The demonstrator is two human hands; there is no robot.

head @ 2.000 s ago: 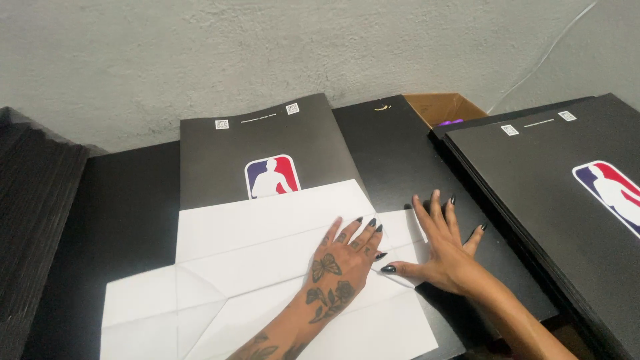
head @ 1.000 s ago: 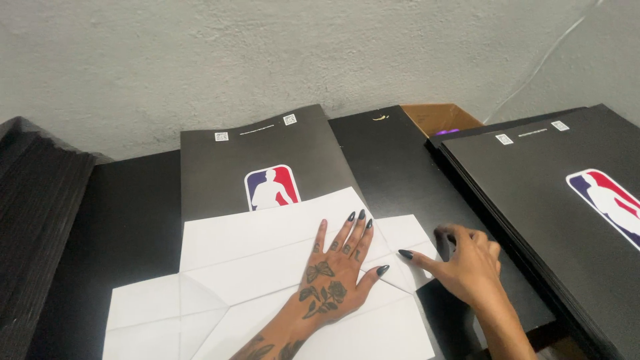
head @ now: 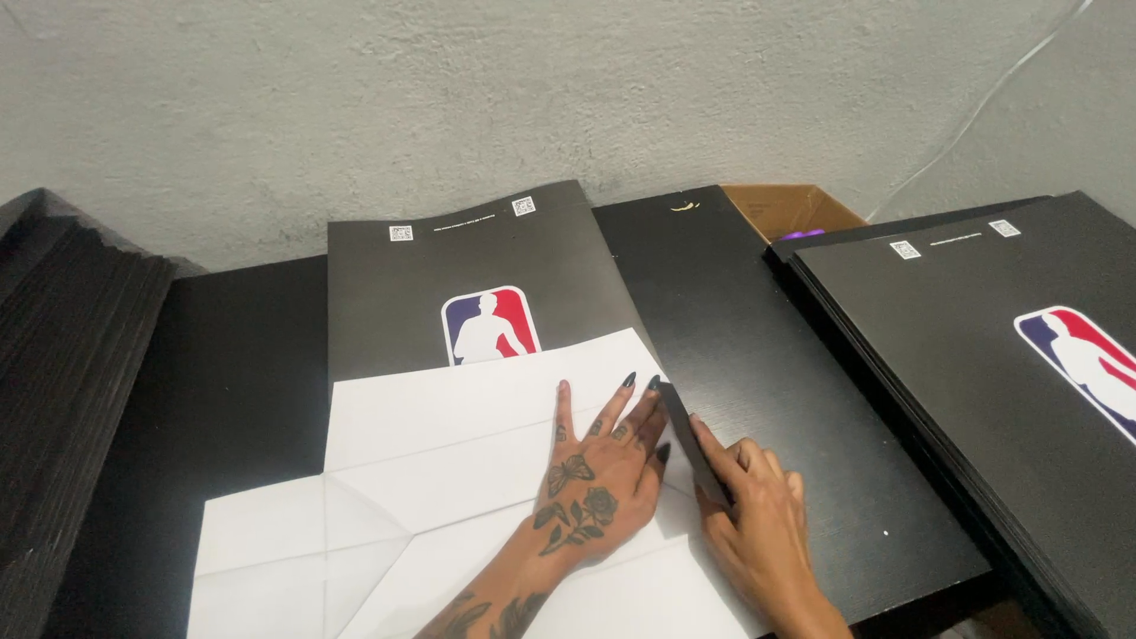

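Observation:
A creased paper sheet point(head: 426, 417), white on its upper face, lies folded over a black printed panel with a red and blue logo point(head: 491, 324). Spread flat on the white paper, my left hand point(head: 603, 488) presses near its right edge, fingers apart. My right hand point(head: 754, 515) is closed around the paper's right flap point(head: 697, 448), which stands raised with its dark side showing beside my left fingertips. The flap's lower part is partly hidden by my right fingers.
A stack of black printed sheets point(head: 941, 337) sits on the right. Another dark stack point(head: 80, 390) stands at the left. Behind the black table point(head: 754, 355) are a cardboard box point(head: 785, 209) with something purple inside and a rough grey wall point(head: 532, 98).
The right flap, flat and white a second ago, is now lifted and shows its dark side. My right hand has closed on it. My left hand still rests on the paper.

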